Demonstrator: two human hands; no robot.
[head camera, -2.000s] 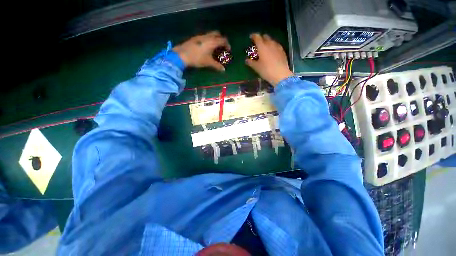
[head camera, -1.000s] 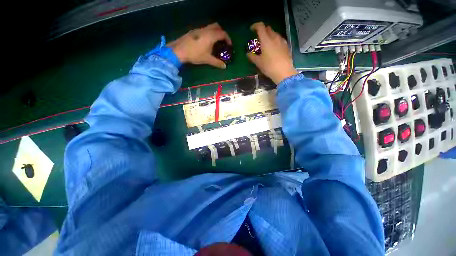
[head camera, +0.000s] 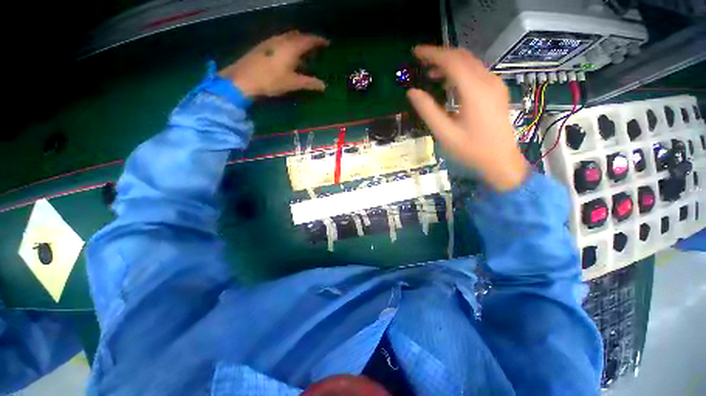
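Two small round watch modules lie on the dark green mat beyond the fixture. The left module (head camera: 360, 79) has a lit, multicolour screen. The right module (head camera: 404, 75) shows a bluish-purple glow. My left hand (head camera: 282, 66) is open and empty, left of the left module and apart from it, thumb and fingers spread. My right hand (head camera: 468, 108) is open with thumb and fingers apart, just right of the right module; no module shows in it. The cream fixture strip (head camera: 387, 157) with a red tape bar and the white fixture strip (head camera: 348, 203) lie nearer my body.
A power supply (head camera: 573, 46) with lit digits stands at the upper right, with thin coloured leads (head camera: 534, 116). A white foam tray (head camera: 577, 158) holds several red-faced modules. A clear blister tray (head camera: 615, 325) is below it. A diamond-shaped card (head camera: 58, 271) lies far left.
Both hands have let go of the two modules. My left hand has moved left and opened; my right hand has moved right and nearer my body.
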